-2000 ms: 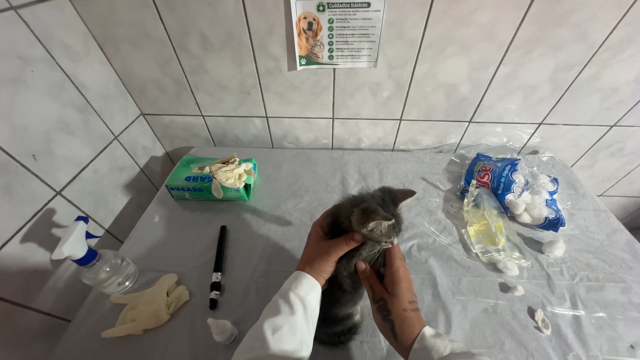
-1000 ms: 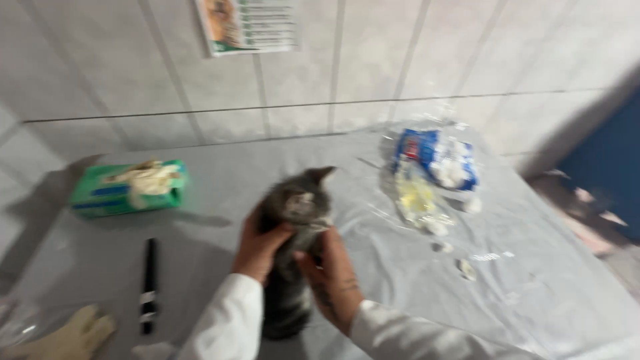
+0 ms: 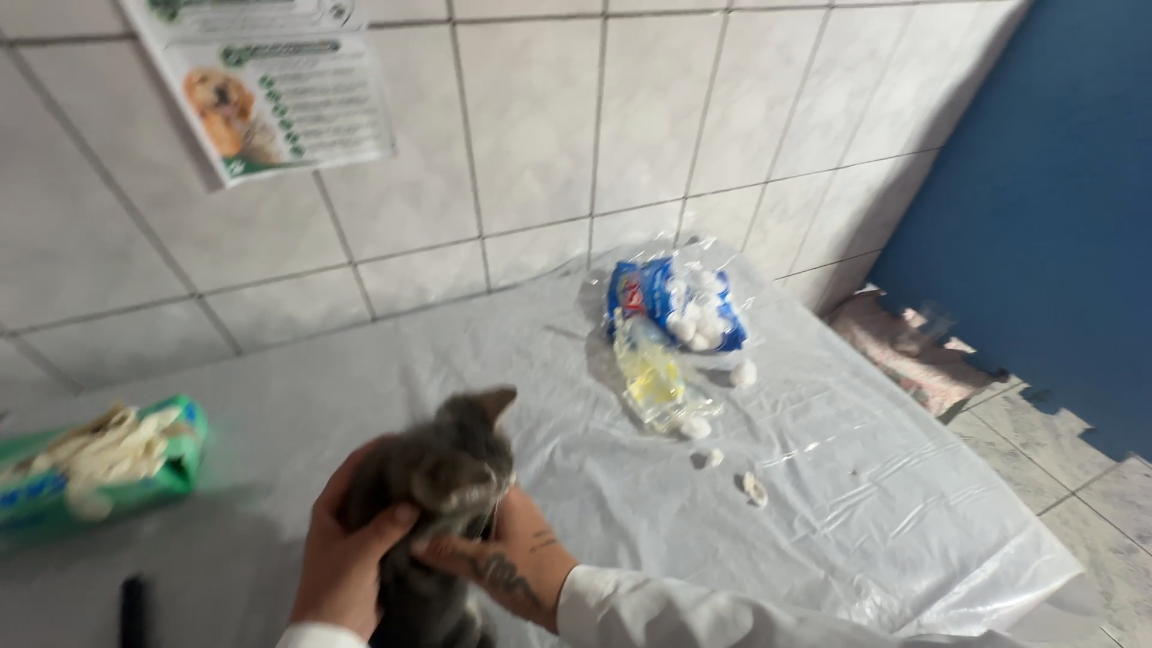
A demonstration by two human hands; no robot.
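Observation:
A grey tabby kitten is upright on the covered table at the bottom centre, its head turned to the right. My left hand holds it around the neck and shoulder from the left, thumb at its front. My right hand, with a tattoo on its back, holds the neck and chest from the right. The fingers behind the kitten's body are hidden. White sleeves cover both wrists.
Latex gloves lie on a green glove box at left, near a black object. A blue bag of cotton balls, a clear plastic packet and loose cotton balls lie right. A tiled wall stands behind.
The view has swung to the right, showing more of the blue surface and floor. Both hands keep their hold on the kitten throughout.

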